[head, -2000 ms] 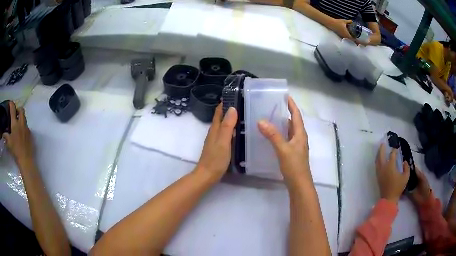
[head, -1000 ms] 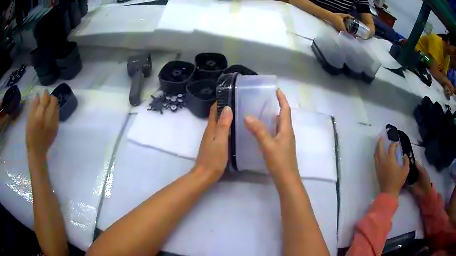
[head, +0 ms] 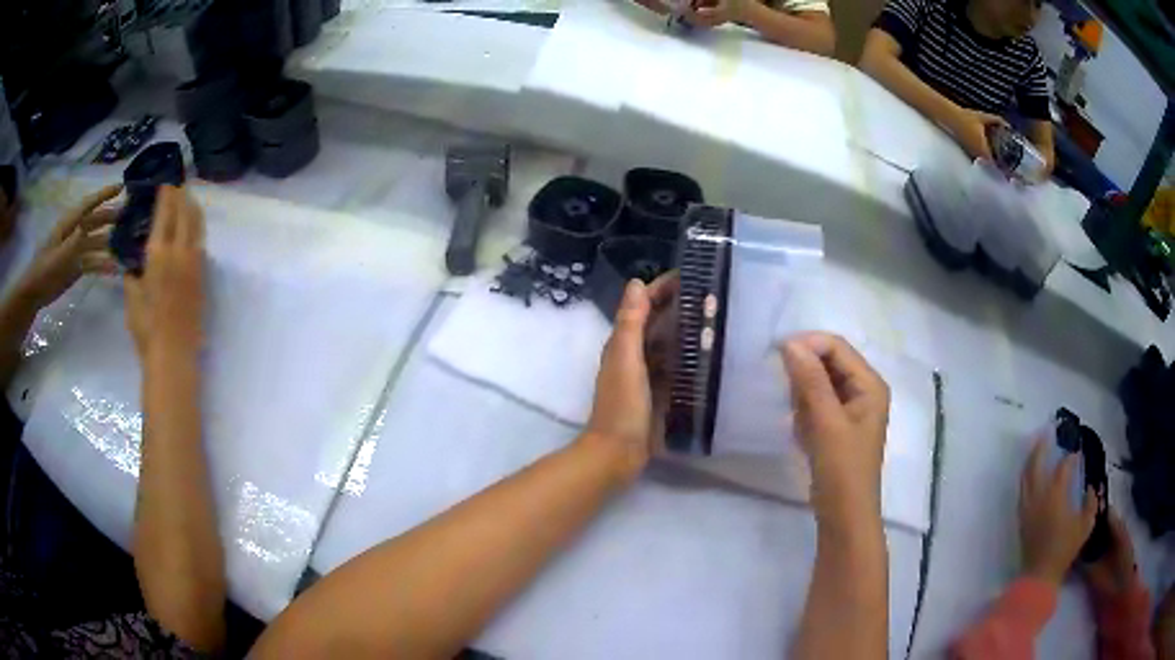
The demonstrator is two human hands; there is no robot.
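Observation:
The joined unit, a frosted clear container [head: 767, 277] with a black ribbed collar [head: 700, 335] on its left end, is held upright over the white foam sheet [head: 515, 348]. My left hand [head: 628, 387] grips the collar end from the left; some of its fingers are hidden behind the unit. My right hand [head: 838, 400] is at the container's right part, fingers bent with thumb and fingertips close together. It is slightly blurred, and whether it touches the wall cannot be told.
Black cup-shaped housings [head: 573, 217] and small dark fittings [head: 541, 277] lie behind my left hand, with a dark grey handled part [head: 474, 206] left of them. Other workers' hands [head: 168, 277] are at left and right. Clear containers [head: 992, 219] stand at back right.
The unit has turned so the collar's ribbed side shows more. My right hand has gone from spread over the container to bent fingers. The whole view has shifted, with the table things now further right.

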